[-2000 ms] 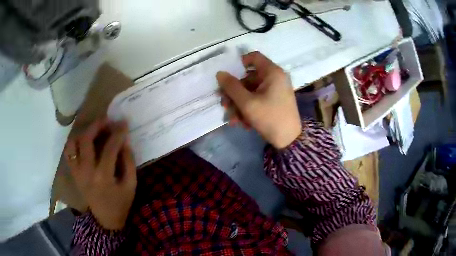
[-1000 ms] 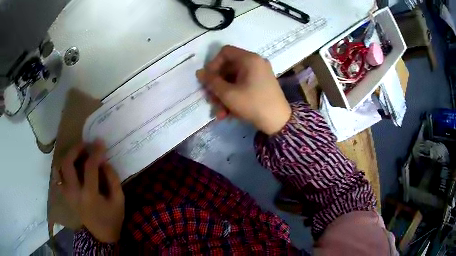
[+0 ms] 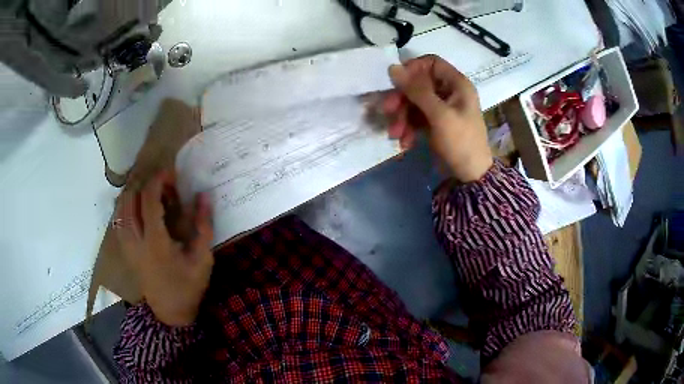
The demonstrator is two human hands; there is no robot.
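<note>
White paper pattern pieces [image 3: 277,150] with drawn lines and writing lie along the table's front edge. An upper sheet [image 3: 300,73] shows behind the front one, its right end lifted. My right hand [image 3: 442,109] pinches the sheets at their right end; the fingertips are blurred. My left hand [image 3: 169,244] lies at the rounded left end, fingers over the paper and over a khaki-brown piece [image 3: 161,139] beneath. Whether it grips or only presses cannot be told.
The sewing machine's needle area [image 3: 135,60] is at upper left. Black-handled scissors [image 3: 382,28] and a black tool with holes [image 3: 472,30] lie at the top. A white notions box [image 3: 544,161] with red and pink items sits at right. A printed ruler scale [image 3: 56,300] runs along the front edge.
My right hand has lifted and parted the sheets, so a second sheet now shows behind the front one. The whole view has shifted slightly.
</note>
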